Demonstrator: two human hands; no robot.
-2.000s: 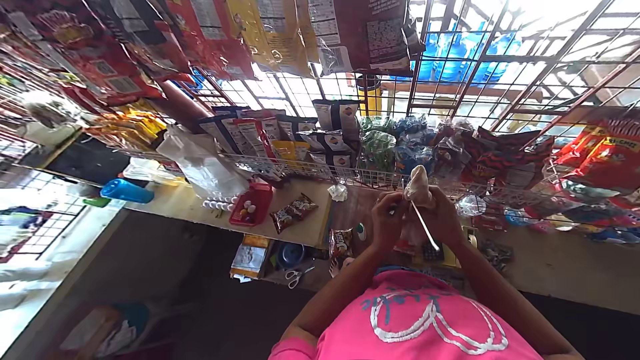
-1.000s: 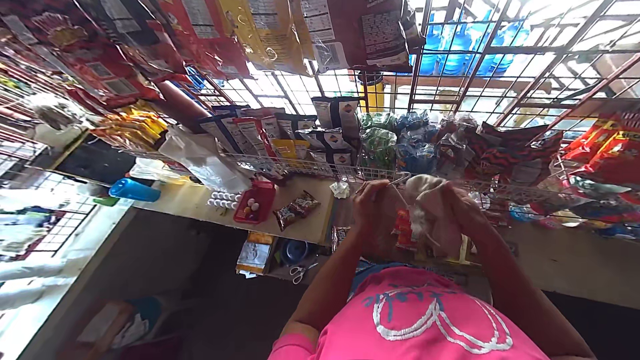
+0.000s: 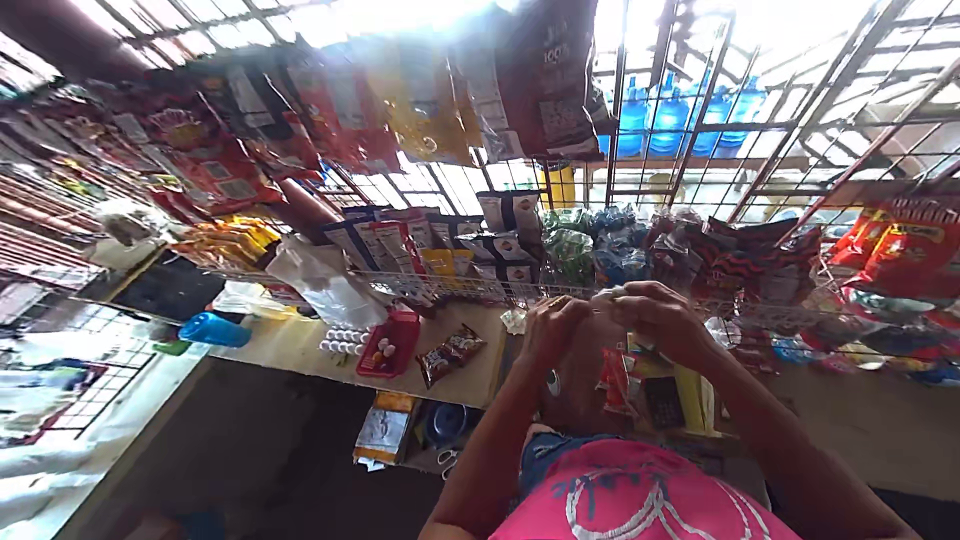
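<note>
My left hand (image 3: 559,326) and my right hand (image 3: 652,315) are raised close together in front of the wire rack, fingers pinched. A small pale piece, perhaps plastic or cloth, shows between my fingertips at the right hand; its form is mostly hidden. What the left fingers grip cannot be made out. Below and between the hands lie a red and clear plastic packet (image 3: 619,382) and a dark calculator-like object (image 3: 664,402). A crumpled whitish wrapper (image 3: 514,321) lies just left of my left hand.
A red tray (image 3: 403,341) with eggs, an egg row (image 3: 345,340) and a brown snack packet (image 3: 451,354) stand on the counter (image 3: 472,379). A wire rack (image 3: 480,287) holds packets. Snack bags (image 3: 551,82) hang above. Scissors (image 3: 448,459) lie below.
The whitish bag-like item spread between my hands one second ago is now mostly out of sight. My hands have closed in toward each other, with fingers pinched.
</note>
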